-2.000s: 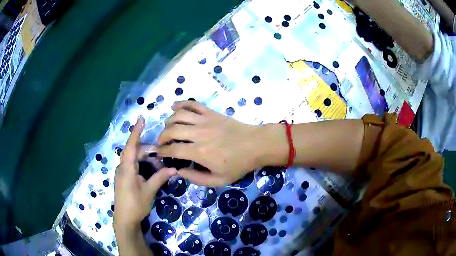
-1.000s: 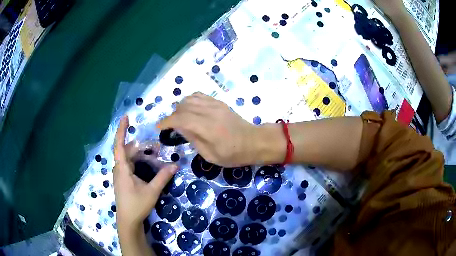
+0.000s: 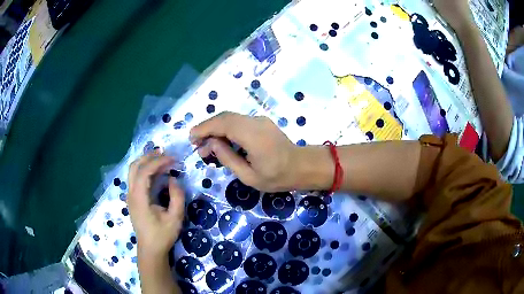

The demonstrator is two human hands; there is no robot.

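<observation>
Black discs [image 3: 270, 236] with pale marks lie in close rows on clear film [image 3: 339, 270]. Small black dots [image 3: 299, 96] lie scattered around them. My left hand [image 3: 154, 204] is curled at the film's left part. A dark round thing [image 3: 164, 197] shows between its fingers and thumb; whether it is gripped is unclear. My right hand [image 3: 253, 152] is above the upper discs, thumb and fingertips drawn together. Anything pinched there is too blurred to tell. A dark shape [image 3: 212, 160] is partly hidden beneath this hand.
Printed sheets [image 3: 368, 112] cover the work surface. The green belt [image 3: 92, 86] runs along the left. Loose black rings [image 3: 451, 73] lie at the upper right beside another person's bare arm [image 3: 480, 74]. A dark-edged object [image 3: 95, 278] is at the lower left.
My left fingers have curled in from a wide spread. My right hand has shifted and its fingertips have drawn together. The other person's arm has moved up and away from the rings since the oldest frame.
</observation>
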